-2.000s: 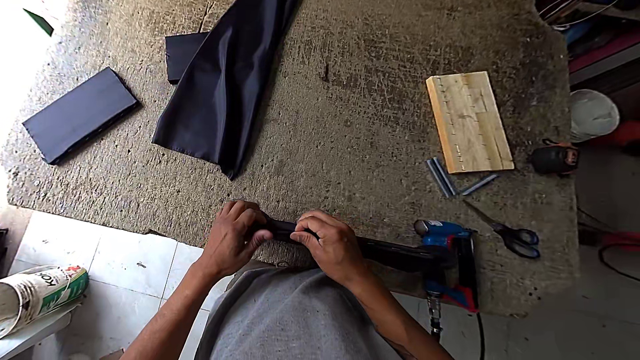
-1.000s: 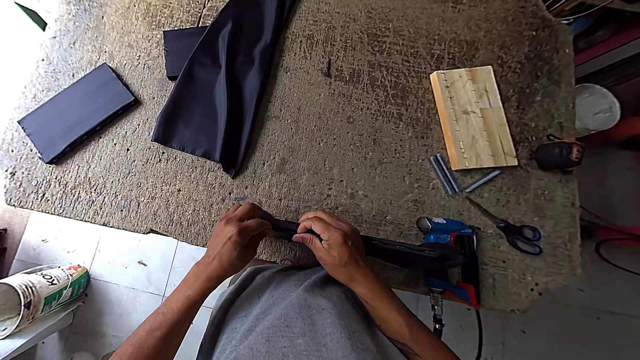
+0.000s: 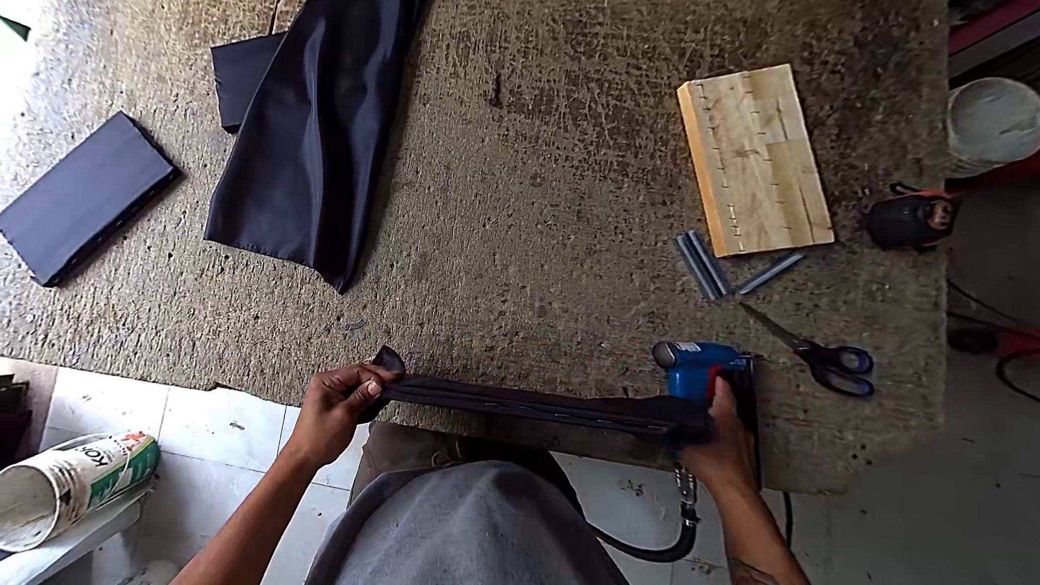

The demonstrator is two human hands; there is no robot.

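Note:
A long narrow piece wrapped in dark fabric [image 3: 528,405], with a row of staples along it, lies across the near edge of the worktable. My left hand [image 3: 345,398] pinches its left end, where a fabric flap sticks up. At its right end my right hand [image 3: 723,431] is on the blue pneumatic stapler [image 3: 691,366], fingers around its handle, partly hidden by the fabric. An air hose [image 3: 686,508] runs down from the stapler. Scissors [image 3: 821,361] lie to the right of it. Strips of staples [image 3: 703,264] lie beyond.
A wooden block with staples [image 3: 760,158] lies at the right, near a black tape measure [image 3: 908,218]. Dark fabric [image 3: 317,146] partly covers a dark block [image 3: 242,80]; another covered block [image 3: 85,195] is at the left. Buckets [image 3: 995,122] stand beyond both sides of the worktable [image 3: 520,244].
My right hand has moved right from the middle of the fabric-wrapped piece to the stapler. My left hand remains at the left end, where a flap now stands up.

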